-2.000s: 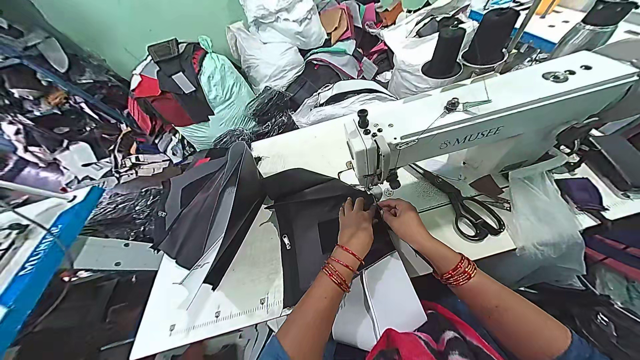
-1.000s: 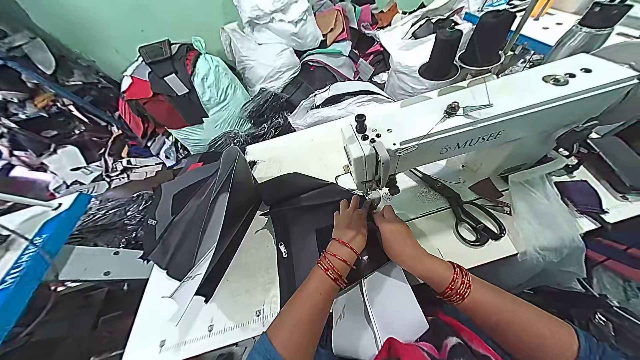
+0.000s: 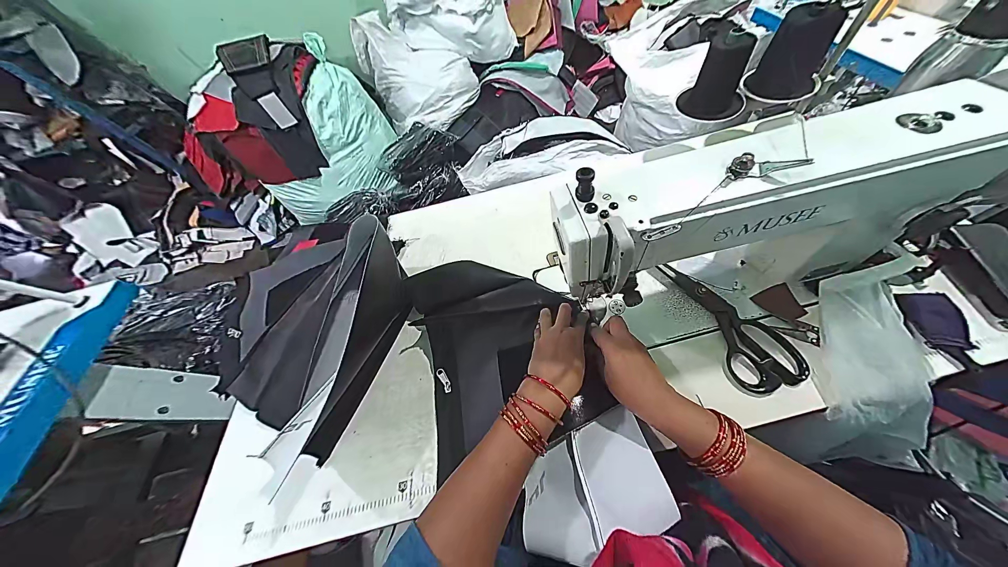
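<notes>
Black fabric [image 3: 465, 346] with a zipper pull lies across the table of a white Musee sewing machine [image 3: 732, 205]. My left hand [image 3: 561, 350] presses flat on this fabric just in front of the needle area, fingers pointing toward the presser foot [image 3: 589, 303]. Close beside it, my right hand [image 3: 626, 362] has its fingertips at the fabric's right edge by the foot; they look pinched on it, partly hidden. Folded black and grey fabric panels [image 3: 331, 315] spread over the table's left side. White sheets [image 3: 602, 480] hang at the front edge below my wrists.
Black-handled scissors [image 3: 760, 358] lie right of the needle area, near a clear plastic bag [image 3: 874, 354]. Black thread cones [image 3: 717, 75] stand behind the machine. Filled white sacks [image 3: 425, 71] and fabric scraps are heaped behind the table. A blue-edged table [image 3: 71, 370] stands at left.
My right hand, farther from my left hand two seconds ago, is now close against it by the presser foot. The fabric under them has shifted only slightly.
</notes>
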